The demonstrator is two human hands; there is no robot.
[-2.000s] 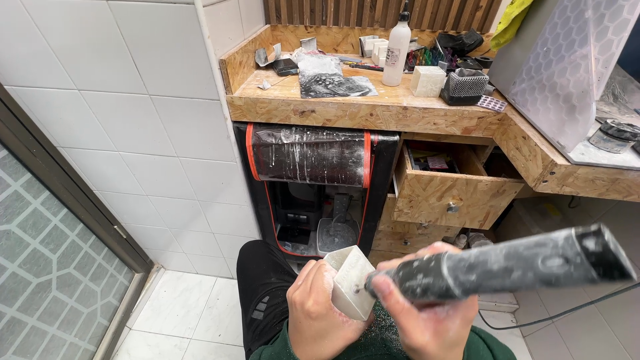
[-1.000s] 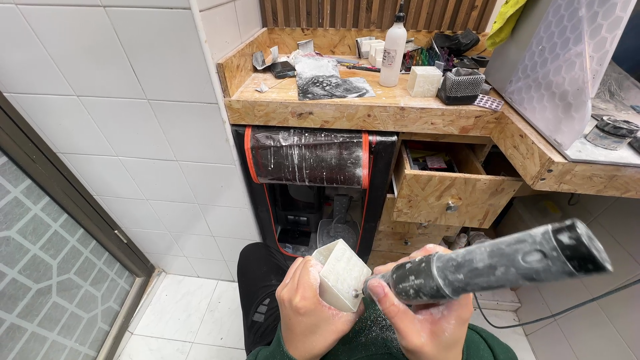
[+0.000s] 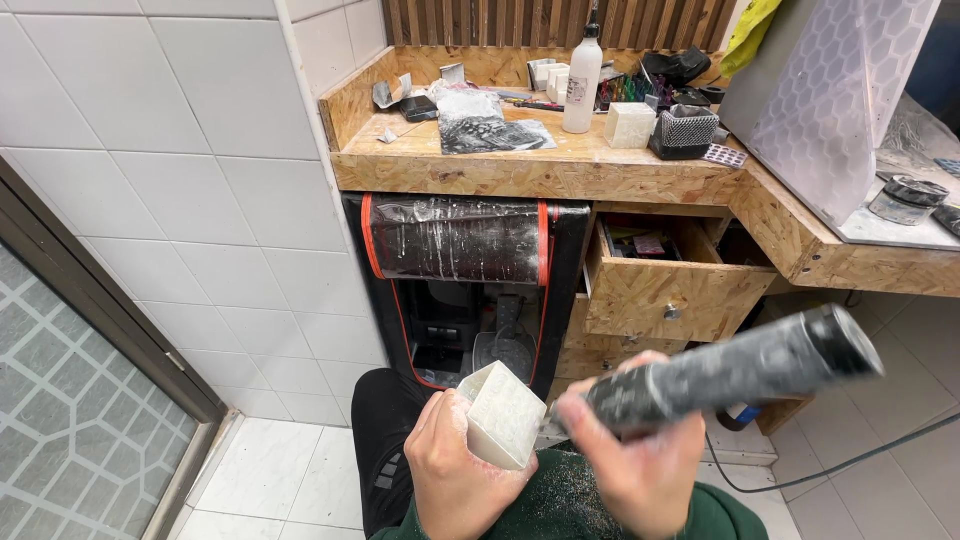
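My left hand (image 3: 457, 465) is wrapped around a small cream-white square box (image 3: 506, 414), its patterned face turned up toward my right side. In my right hand (image 3: 637, 457) is a dusty black cylindrical rotary tool (image 3: 720, 375), its back end pointing up and to the right. The tool's front tip is close to the box's right edge; blur and my fingers hide whether they touch. White powder coats my fingers and the tool, and specks lie on my green sleeve and top.
Ahead is a chipboard bench (image 3: 525, 172) with a plastic bottle (image 3: 583, 82), a white block (image 3: 629, 125), a mesh cup (image 3: 684, 133) and dusty abrasive sheets (image 3: 472, 112). Below are an open drawer (image 3: 675, 292) and a black enclosure (image 3: 457, 240). A cable (image 3: 795, 487) runs at the right.
The box in my left hand has turned, showing more of its patterned face than two seconds ago. My right hand still holds the tool close to it, with its back end tilted slightly differently.
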